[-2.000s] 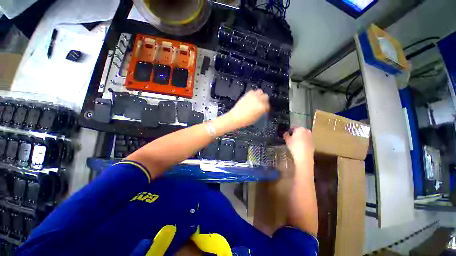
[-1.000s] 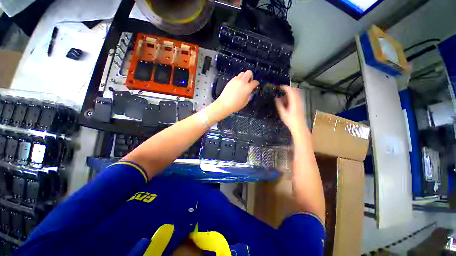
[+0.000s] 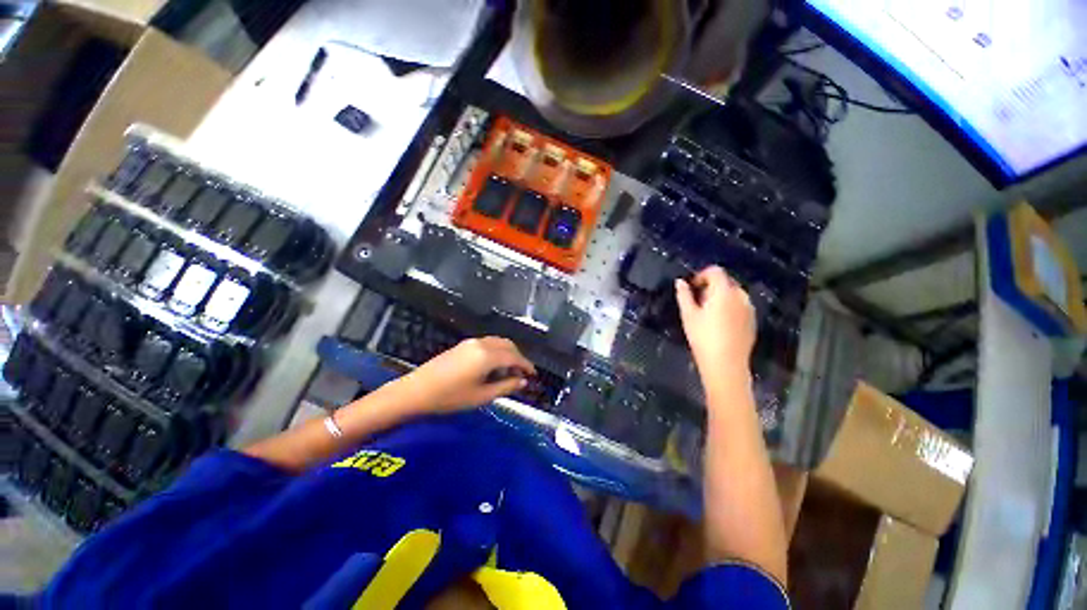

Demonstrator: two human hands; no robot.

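The orange fixture lies on the silver-grey base plate. Black housings fill its lower row of three pockets; the upper row shows pale orange pockets. Several loose black housings lie in a row just below the fixture. My left hand is low, over the near bench edge by the keyboard, fingers curled; whether it holds anything is unclear. My right hand is over the dark tray area right of the fixture, fingertips together; anything in them is too blurred to tell.
Stacked filled trays stand at left beside the white table with a pen and a small black piece. A round duct hangs above the fixture. A monitor is upper right, an open carton lower right.
My left hand has moved from the right-hand tray down to the near bench edge. My right hand stays over the tray area. The camera view has turned, showing more of the left trays and monitor.
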